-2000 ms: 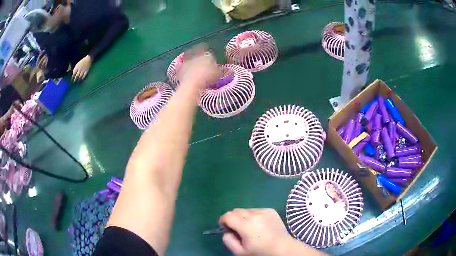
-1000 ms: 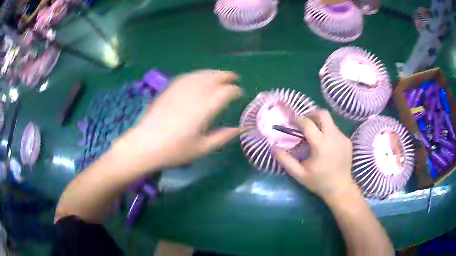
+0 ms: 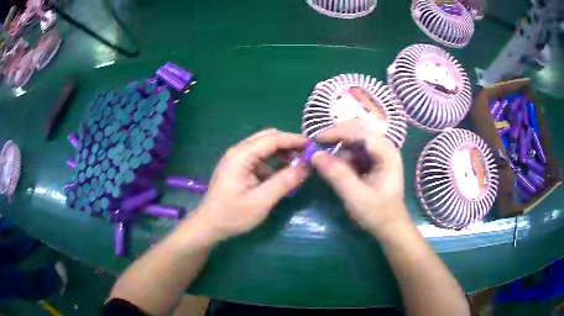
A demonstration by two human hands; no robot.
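Note:
My left hand (image 3: 247, 179) and my right hand (image 3: 368, 179) meet in front of me and pinch a purple cell (image 3: 307, 152) between their fingertips. A thin shiny tip (image 3: 337, 148) shows at my right fingers; most of that tool is hidden. Just behind my hands a pink fan housing (image 3: 337, 106) lies with its centre plate up and an orange-brown patch in its slot. My right hand overlaps its near side. The cell stack (image 3: 120, 145) stands at the left, teal ends showing, with loose purple cells (image 3: 162, 211) beside it.
More pink housings (image 3: 431, 86) (image 3: 457, 177) lie at the right, others at the top edge. A brown carton (image 3: 485, 114) of purple and blue cells is at far right, near a metal post (image 3: 514, 46). A dark bar (image 3: 60, 110) lies far left, below a black cable (image 3: 93, 34).
My left hand has moved down and right to meet my right hand at a purple cell. My right hand has come off the housing's centre towards me. The camera view has shifted slightly.

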